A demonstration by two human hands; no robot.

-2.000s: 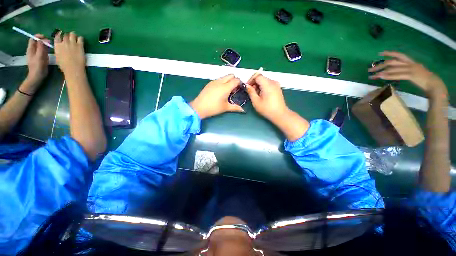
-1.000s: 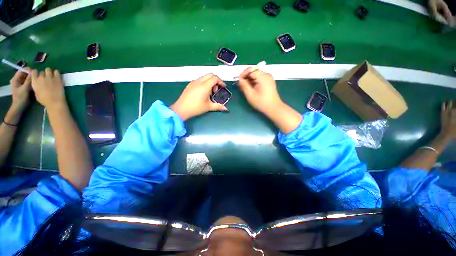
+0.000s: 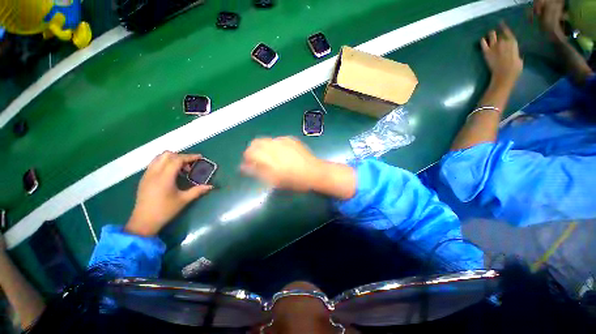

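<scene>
My left hand (image 3: 163, 189) holds a smartwatch body (image 3: 201, 171) by its edge between thumb and fingers, dark face up, above the dark green bench. My right hand (image 3: 278, 163) is to the right of it, apart from the watch body and blurred, with the fingers curled. Whether it holds a tool cannot be made out. Another smartwatch body (image 3: 313, 122) lies on the bench beyond my right hand, near the box.
An open cardboard box (image 3: 369, 81) stands against the white rail (image 3: 157, 147), a clear plastic bag (image 3: 385, 134) beside it. Several watch bodies lie on the green belt (image 3: 124, 91). A neighbour's arm (image 3: 487, 124) is at right, another (image 3: 16, 287) at left. A whitish scrap (image 3: 197, 267) lies near the front edge.
The view has swung to the right and tilted. My right hand has moved farther from the watch body, which stays in my left hand. The pale tool seen earlier at my right hand is no longer distinguishable.
</scene>
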